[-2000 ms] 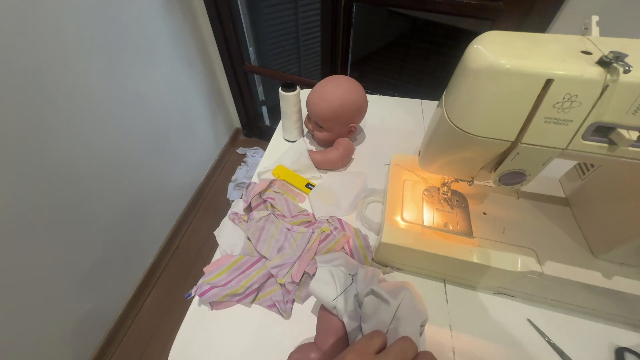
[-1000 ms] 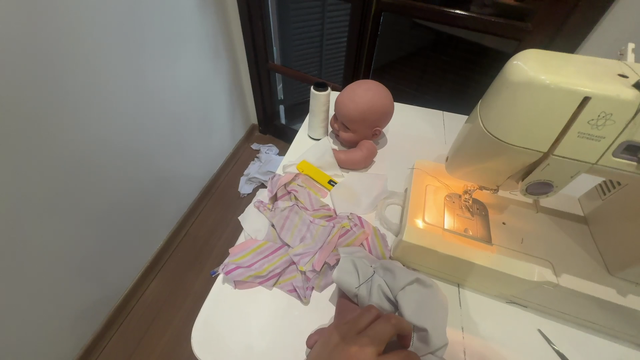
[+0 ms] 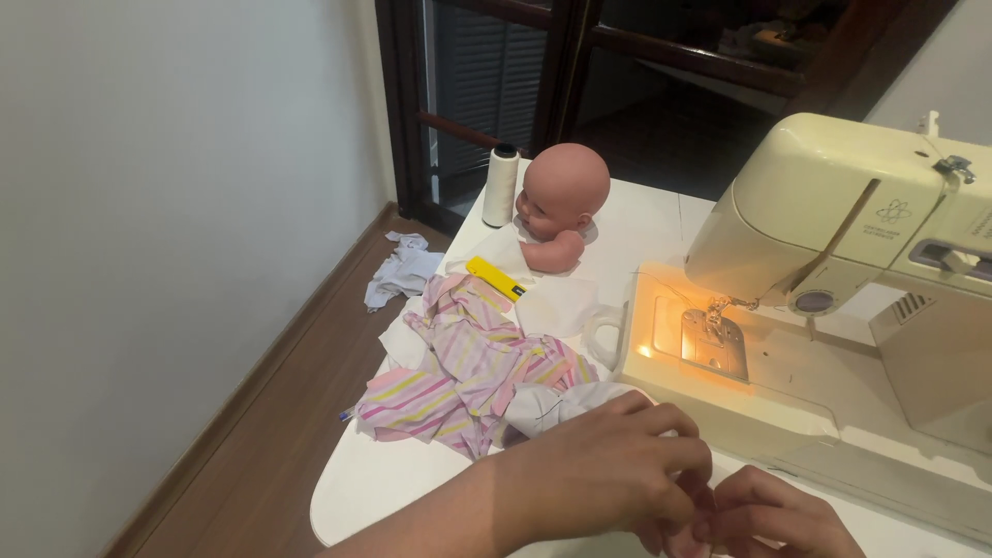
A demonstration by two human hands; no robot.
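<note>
My left hand (image 3: 620, 461) reaches over a white cloth piece (image 3: 573, 403) with dark stitches, its fingers bent down. My right hand (image 3: 775, 515) meets it at the lower edge, thumb and fingertips pinched. Between the fingertips is a pinkish piece (image 3: 688, 536), seemingly part of a doll, mostly hidden. Striped pink, yellow and lilac fabric (image 3: 480, 356) lies crumpled to the left of the hands. Behind it are a yellow box cutter (image 3: 496, 279), a doll's head (image 3: 570, 190), a doll's limb (image 3: 554, 254) and a white thread spool (image 3: 501, 186), standing upright.
A cream sewing machine (image 3: 837, 217) with its lamp lit stands at right, close to my hands. The white table (image 3: 372, 496) has a rounded left corner. A blue-tipped pen (image 3: 346, 415) pokes over its edge. Pale cloth (image 3: 403, 271) lies on the wooden floor by the wall.
Two hands are now in view at the bottom, where earlier only one showed. The white cloth is now largely covered by my left hand and forearm.
</note>
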